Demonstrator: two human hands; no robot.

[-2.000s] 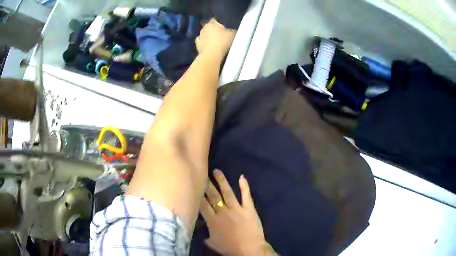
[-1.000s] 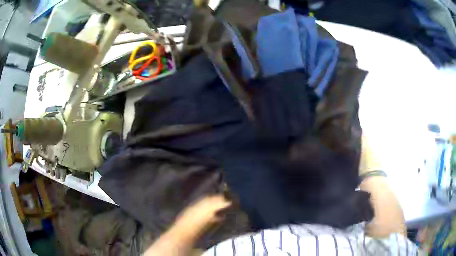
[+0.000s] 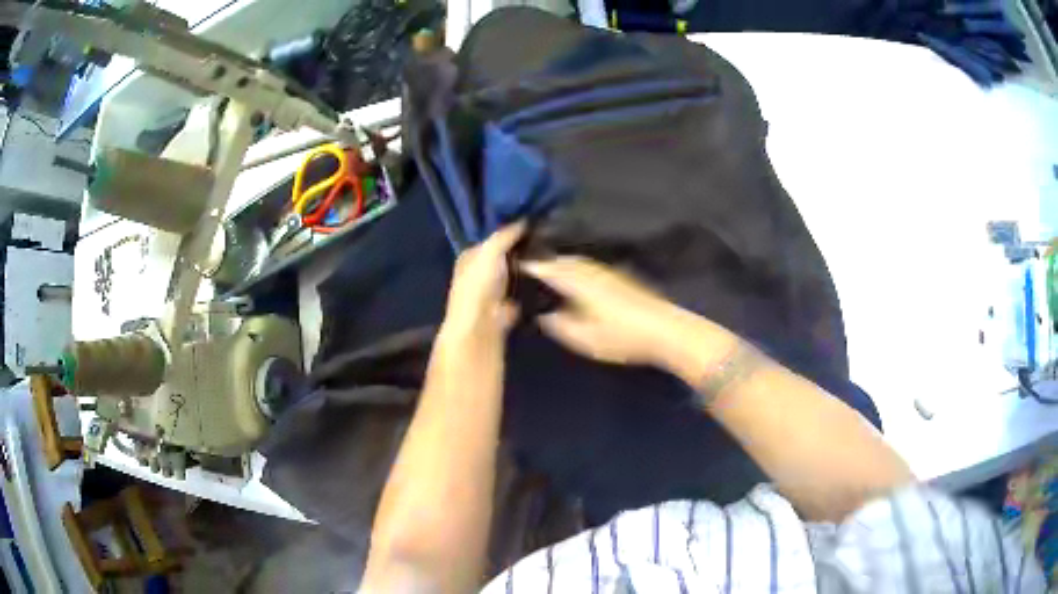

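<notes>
The dark brown garment piece (image 3: 650, 174) lies spread over the white table, with navy cloth along its lower part and left side. A blue fabric piece (image 3: 514, 174) lies on it just beyond my hands. My left hand (image 3: 485, 273) pinches the cloth at the lower end of the blue piece. My right hand (image 3: 592, 308) is close beside it on the right, fingers bent at a dark fold. It is blurred, and its fingertips are partly hidden, so its grip is unclear.
A cream sewing machine (image 3: 220, 377) with olive-brown thread cones (image 3: 116, 366) stands at left. Yellow and red-orange handled scissors (image 3: 328, 188) lie in a grey tray (image 3: 304, 238). A wooden frame (image 3: 116, 534) is at lower left. Dark cloth (image 3: 812, 16) lies in a trough at the back.
Both hands have moved from the near edge up to the middle of the garment and come together. The brown cloth now lies spread farther, and less of the blue fabric shows.
</notes>
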